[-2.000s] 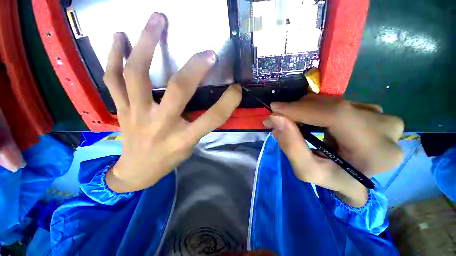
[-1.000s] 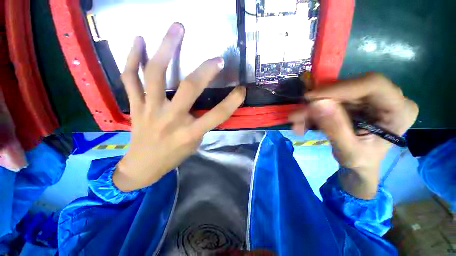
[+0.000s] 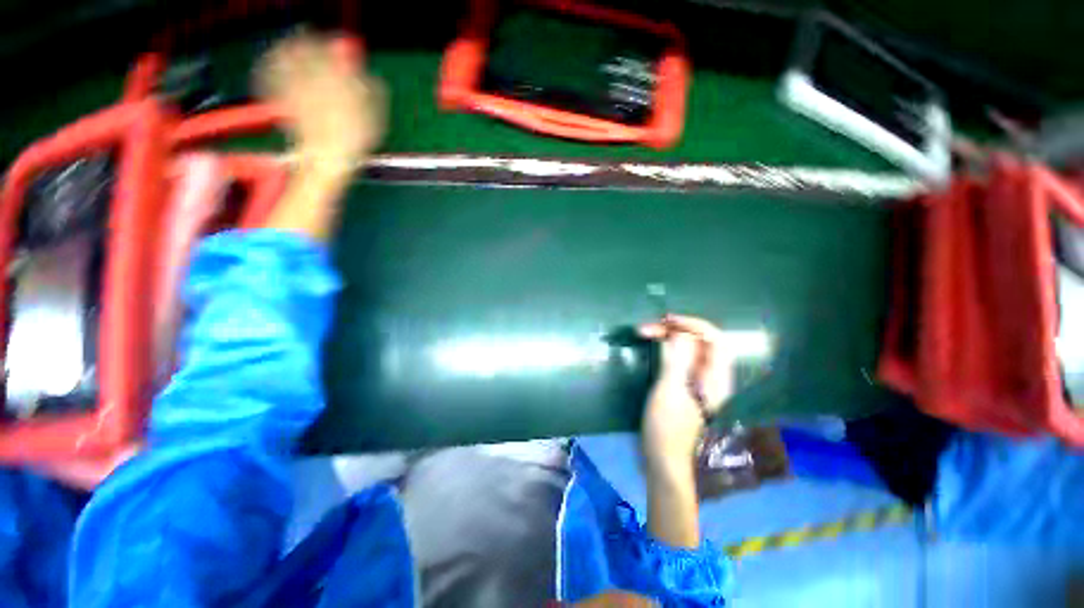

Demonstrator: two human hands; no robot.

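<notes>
The view is blurred. My left hand [image 3: 323, 107] reaches far forward at the upper left, over the right end of a red foam tray [image 3: 226, 124] by the green belt; whether it grips the tray cannot be told. My right hand [image 3: 687, 374] is above the dark green worktop [image 3: 523, 273], fingers curled around a thin dark shape that looks like the tweezers; their tips are not clear. The tray and tablet worked on earlier are no longer in front of me.
Another red tray [image 3: 568, 124] with a dark tablet and a white frame [image 3: 874, 128] lie on the green belt. Red trays [image 3: 975, 297] stand stacked at the right. A red tray [image 3: 121, 273] with a tablet is at the far left. A person's blue sleeve [image 3: 1010, 499] shows lower right.
The view has shifted to show the belt. My left hand has left the tablet and reached forward and left. My right hand has drawn back from the tablet's edge.
</notes>
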